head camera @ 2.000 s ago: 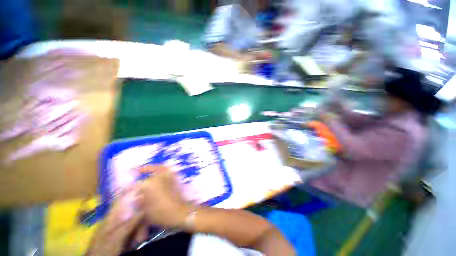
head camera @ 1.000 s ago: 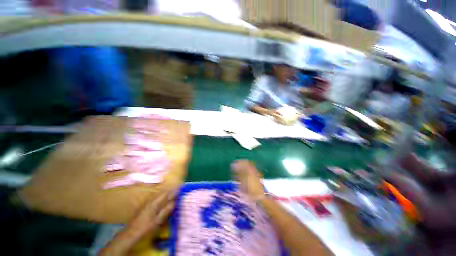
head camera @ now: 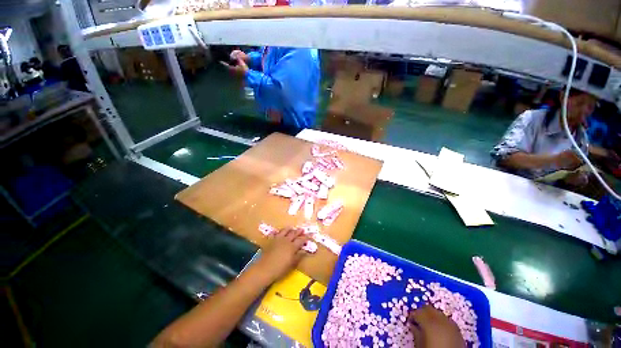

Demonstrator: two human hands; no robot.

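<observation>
Pink plastic housings (head camera: 315,178) lie heaped on the brown board (head camera: 235,182). My left hand (head camera: 280,253) rests at the board's near edge, its fingers on a pink housing; whether they grip it is unclear. The blue tray (head camera: 406,260) holds many tiny pink button caps (head camera: 354,292), with bare blue floor near its middle. My right hand (head camera: 434,327) reaches down among the caps, cut off by the lower edge, its fingertips partly hidden. One pink housing (head camera: 484,272) lies alone on the green belt beyond the tray.
A headset carton (head camera: 286,306) lies left of the tray, a printed sheet (head camera: 538,326) right of it. Cream cardboard strips (head camera: 446,171) lie on the far side. A person in blue (head camera: 289,85) stands beyond; another person (head camera: 538,139) sits at right. A metal-framed shelf crosses above.
The view has swung left and steadied. My left hand has moved from beside the tray onto the housings. My right hand has drawn back from over the far rim into the caps.
</observation>
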